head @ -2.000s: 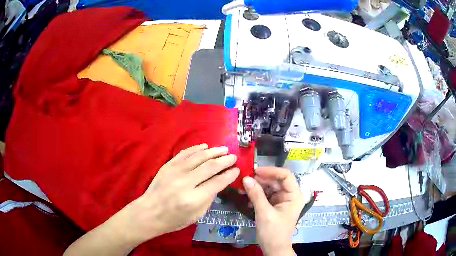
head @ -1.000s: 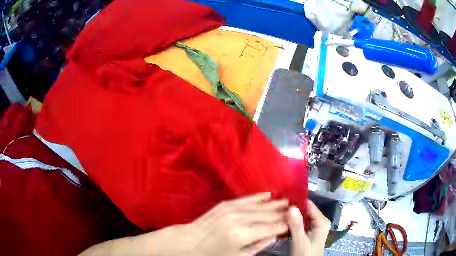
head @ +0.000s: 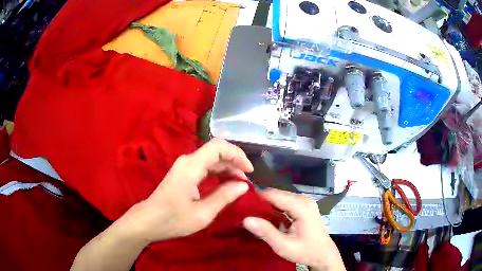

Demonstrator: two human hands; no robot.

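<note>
A large bright red garment piece (head: 105, 122) lies left of the white and blue overlock machine (head: 364, 79) and runs down to the front edge. My left hand (head: 193, 193) pinches a gathered part of it between thumb and fingers. My right hand (head: 296, 225) holds the red fabric just to the right, thumb on top. Both hands are in front of the smooth grey cloth plate (head: 243, 79), away from the needle area (head: 288, 103). No fabric lies under the presser foot. The held fabric edge is partly hidden by my fingers.
Scissors with orange and red handles (head: 396, 204) lie at right by the ruler edge. An olive green strip (head: 172, 47) lies on the yellow-orange board (head: 206, 32). A dark red bundle with a white strip (head: 31, 222) is at lower left. A clear plastic bag (head: 460, 137) is at far right.
The red fabric has moved off the needle area and cloth plate, towards me. My hands moved from flat beside the needle to gripping the gathered fabric. The camera view has shifted.
</note>
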